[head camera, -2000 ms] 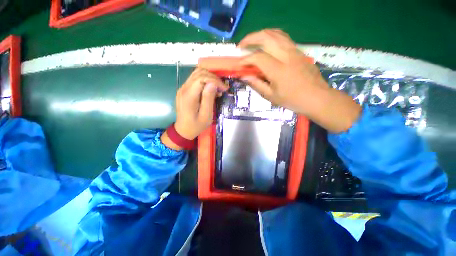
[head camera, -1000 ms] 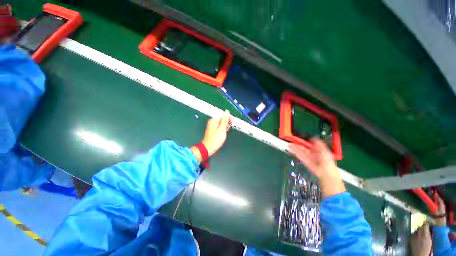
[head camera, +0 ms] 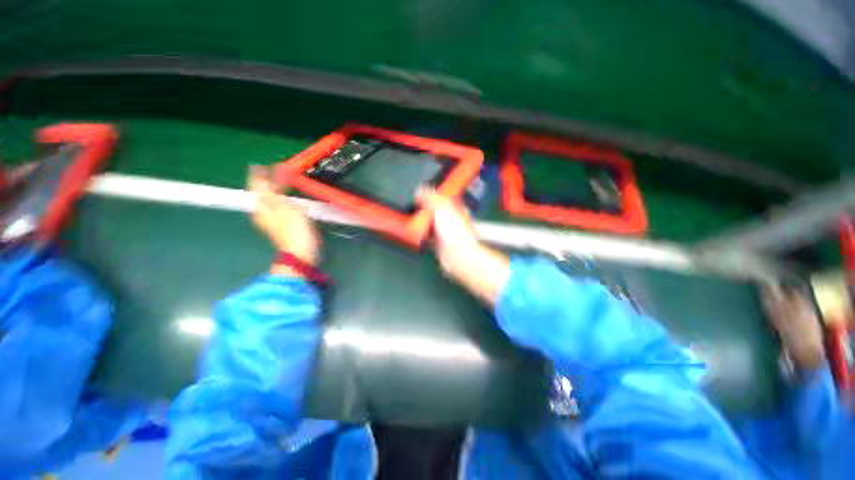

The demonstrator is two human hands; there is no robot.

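A tablet unit [head camera: 394, 176] with a dark and grey inside sits tilted in a red-orange foam frame [head camera: 354, 202], over the white rail. My left hand [head camera: 284, 223], with a dark red wrist band, is at the frame's left corner. My right hand [head camera: 457, 239] is at its near right corner, with the fingers on the frame. The picture is blurred, and the finger contact on the left is not sharp.
A second framed tablet [head camera: 574, 184] lies on the green belt at the right, with part of a blue panel [head camera: 476, 192] between. Another framed tablet [head camera: 47, 187] is at the far left beside a blue sleeve. Another person's hand [head camera: 795, 323] is at the right.
One second ago my hands were apart at the rail without a frame. Now both are at a framed tablet that overlaps the rail, covering most of the blue panel. The view has turned.
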